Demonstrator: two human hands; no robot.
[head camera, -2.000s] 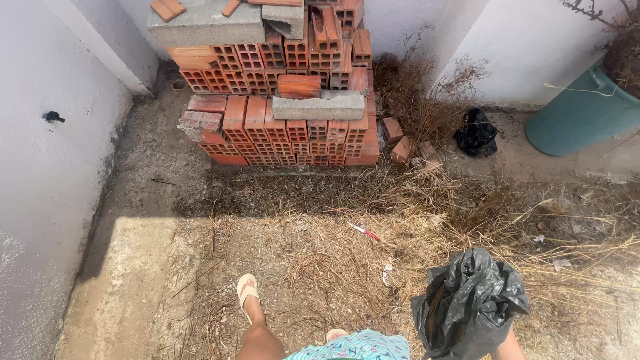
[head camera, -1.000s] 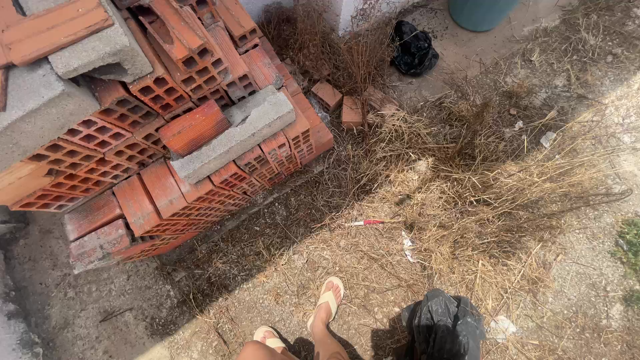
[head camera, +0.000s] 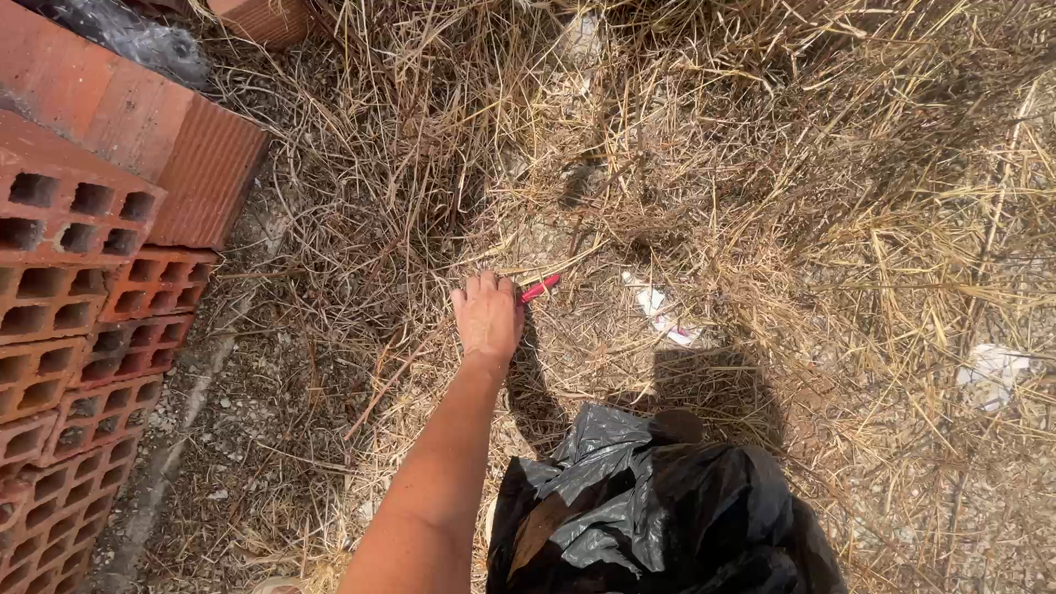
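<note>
My left hand (head camera: 488, 318) reaches down to the dry grass near the middle of the view, its fingertips at one end of a slim red and white object (head camera: 540, 288) on the ground. Its fingers hide that end, so whether they grip it cannot be told. A black plastic bag (head camera: 660, 511) fills the bottom centre, right of my left forearm, with something brown showing in its folds. My right hand is not visible. A crumpled white scrap (head camera: 656, 309) lies on the grass to the right of the red object.
Stacked hollow red clay bricks (head camera: 74, 330) stand along the left edge, with a loose brick (head camera: 262, 18) and clear plastic (head camera: 153, 41) at the top left. Dry grass and straw (head camera: 825, 190) spread over the ground. Another white scrap (head camera: 992, 373) lies at the right.
My left hand has come into view and reached the red and white object, which lay untouched before. The view has moved much closer to the ground.
</note>
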